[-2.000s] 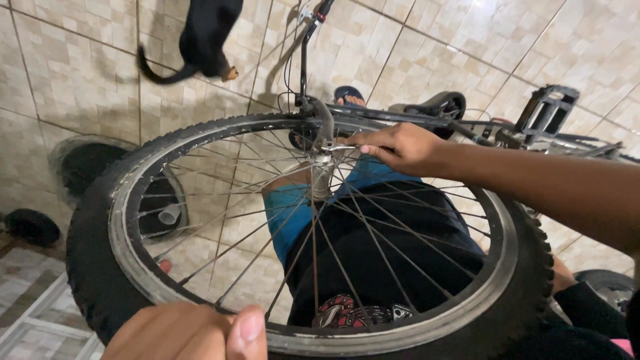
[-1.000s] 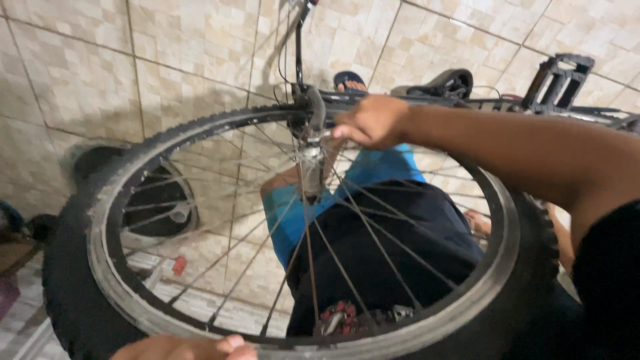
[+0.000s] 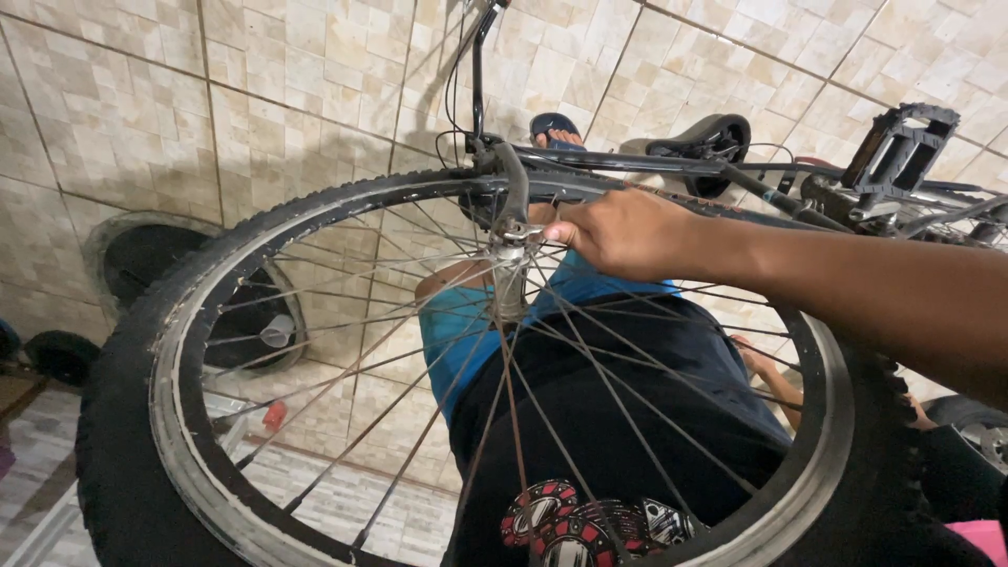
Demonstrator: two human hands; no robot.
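A spoked bicycle wheel with a knobby black tire fills most of the view. Its metal hub sits at the end of a grey fork leg. My right hand reaches in from the right above the spokes, its thumb and finger closed on a small metal lever at the axle end. The black bicycle frame runs off behind that hand to the right. My left hand is out of view.
A pedal and a black saddle lie at the upper right. A dark round tub with a clear cup stands on the tiled floor at left. Another person's hand and arm show beyond the wheel at right.
My left hand, at the lower rim in both earlier frames, is out of view. The black animal seen at the top two seconds ago is gone. My right hand stays by the hub.
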